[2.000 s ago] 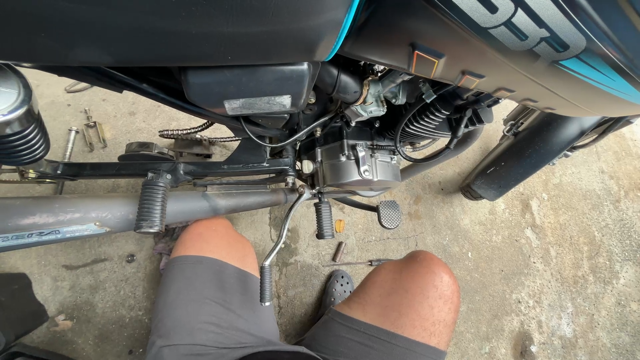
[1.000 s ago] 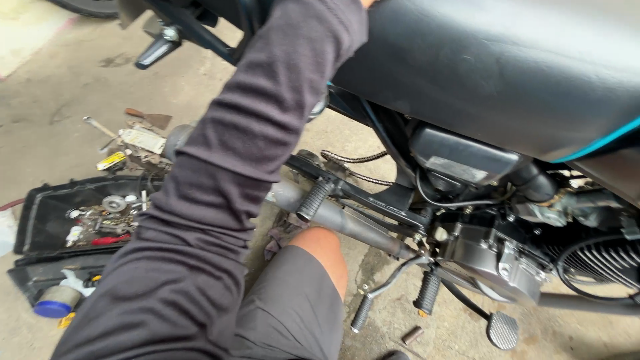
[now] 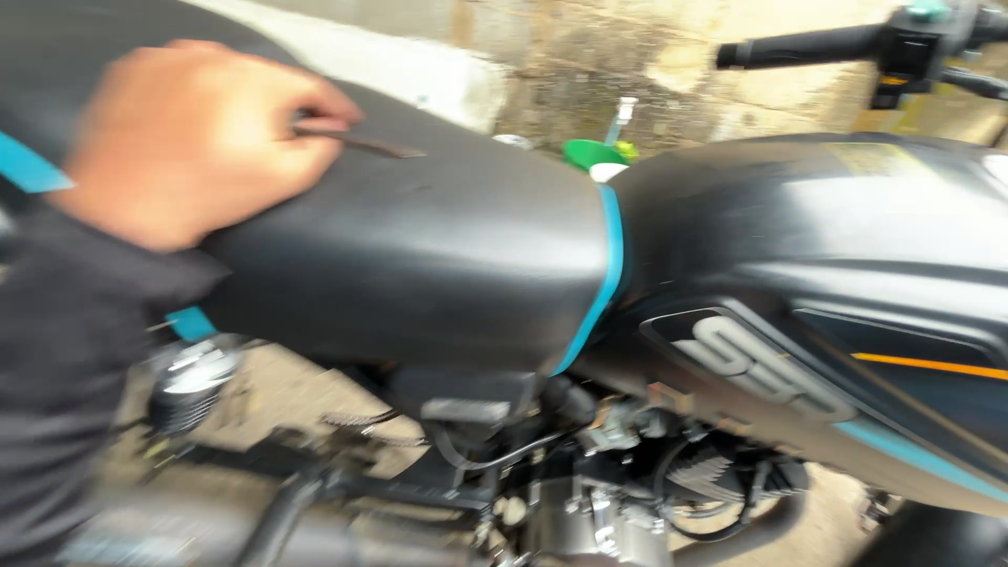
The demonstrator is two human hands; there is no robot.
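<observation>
My left hand (image 3: 205, 142), in a dark sleeve, is over the black motorcycle seat (image 3: 425, 252) at the left. Its fingers are closed on a thin, dark, rod-like piece (image 3: 390, 147) whose tip points right over the seat; blur hides what it is exactly. My right hand is out of view. Right of the seat's blue edge lies the dark fuel tank (image 3: 772, 205). Below the seat are a black side cover (image 3: 472, 386) and the metal engine case (image 3: 598, 512).
A handlebar grip (image 3: 803, 51) stands at the upper right. Beyond the seat are a green round object (image 3: 592, 153) and a pale slab (image 3: 441, 79). A shock absorber (image 3: 189, 386) and an exhaust pipe (image 3: 205, 528) are at lower left.
The view has swung far toward the seat and tank. My left hand, mostly out of view one second ago, now shows over the seat with the thin piece in it.
</observation>
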